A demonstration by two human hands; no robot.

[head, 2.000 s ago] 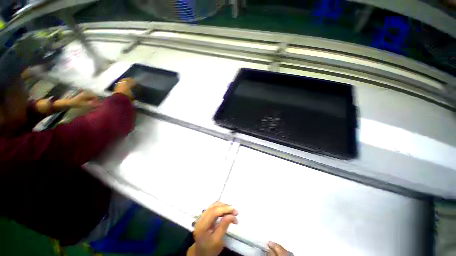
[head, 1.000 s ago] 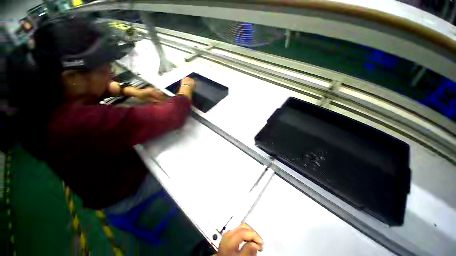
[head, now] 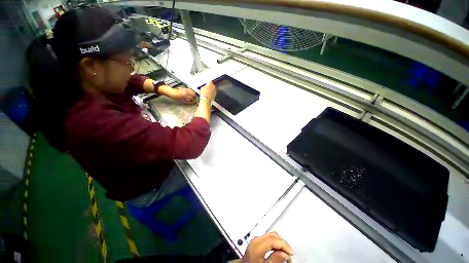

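Note:
My left hand [head: 267, 248] is at the bottom edge, over the near side of the line bed [head: 319, 226], partly cut off. Its fingers are curled towards the thumb. I see nothing held, but the fingertips are too unclear to tell. My right hand is out of the picture. A large black component tray [head: 380, 169] lies behind the line rail [head: 267, 151] on the right. Small shiny components [head: 352, 175] are scattered in its near left part.
A person in a dark red top [head: 128, 133] and cap sits at the left, hands by a smaller black tray [head: 236, 95] and a board. A narrow crosswise bar [head: 272, 210] spans the line bed. A blue stool [head: 172, 215], taped green floor and a fan [head: 283, 36] also show.
The view has swung left, so the trays and neighbour sit further right in the picture. My right hand, partly seen at the bottom edge two seconds ago, has left the view.

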